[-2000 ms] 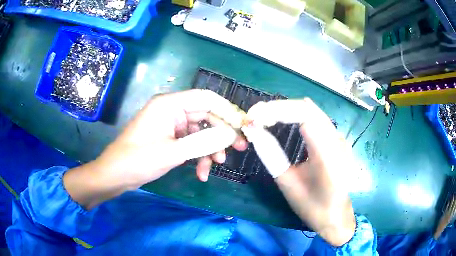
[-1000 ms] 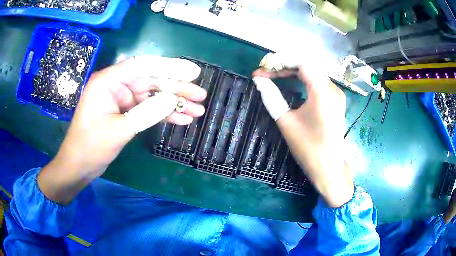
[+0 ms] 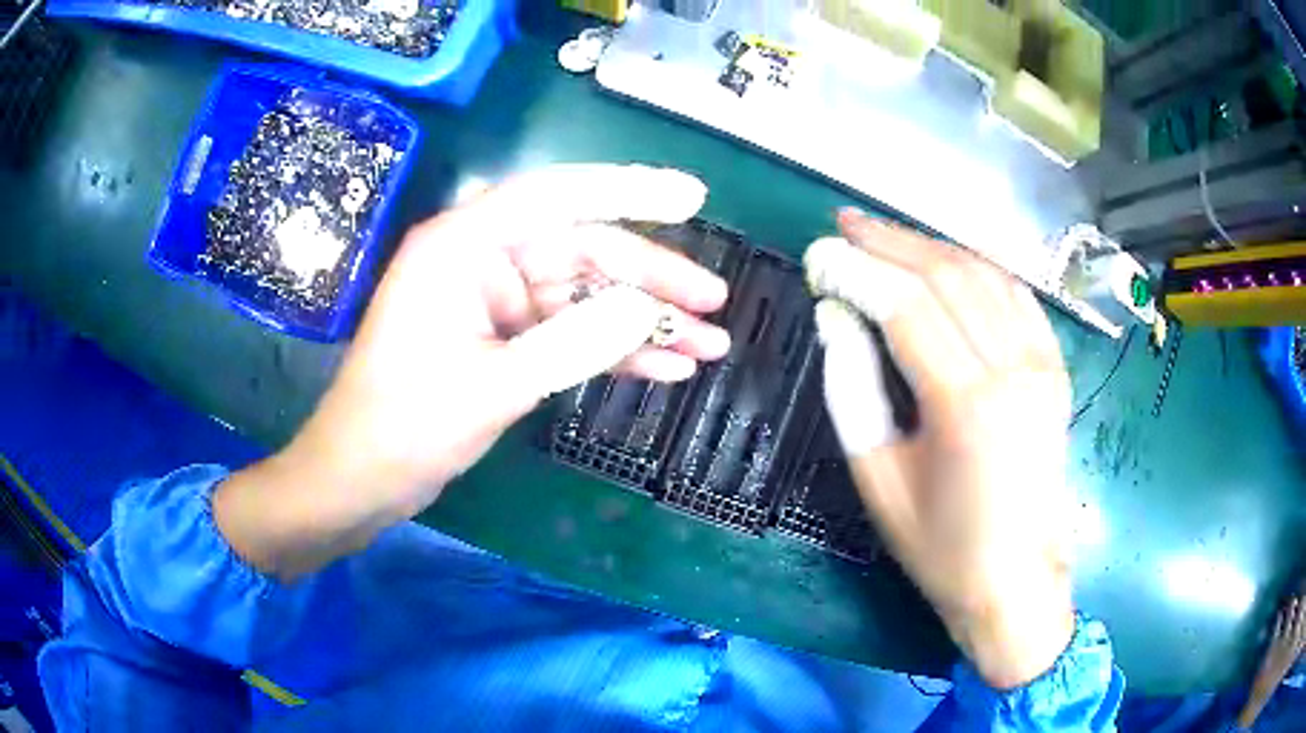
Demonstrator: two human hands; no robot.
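Observation:
Several black plastic housings (image 3: 721, 455) lie side by side on the green bench, slots running away from me and grid ends toward me. My left hand (image 3: 523, 294), with pale finger cots, is over their left part, holding small metal parts (image 3: 665, 329) between thumb and curled fingers. My right hand (image 3: 953, 387), also with pale finger cots, is over their right part. Its thumb and index fingertips are close together; whether a small part is between them cannot be told. The hands are apart and hide parts of the housings.
A small blue bin (image 3: 279, 201) of metal parts stands at left, a larger blue bin (image 3: 473, 60) behind it. A silver base plate (image 3: 802, 136) with loose parts (image 3: 755, 65) and cream blocks is at back. A yellow light bar (image 3: 1239, 287) is at right. Another person's hand (image 3: 1279, 647) shows lower right.
The hands were together over the housings two seconds ago and are now apart. Since one second ago the view has shifted, and my right hand's fingers have turned downward.

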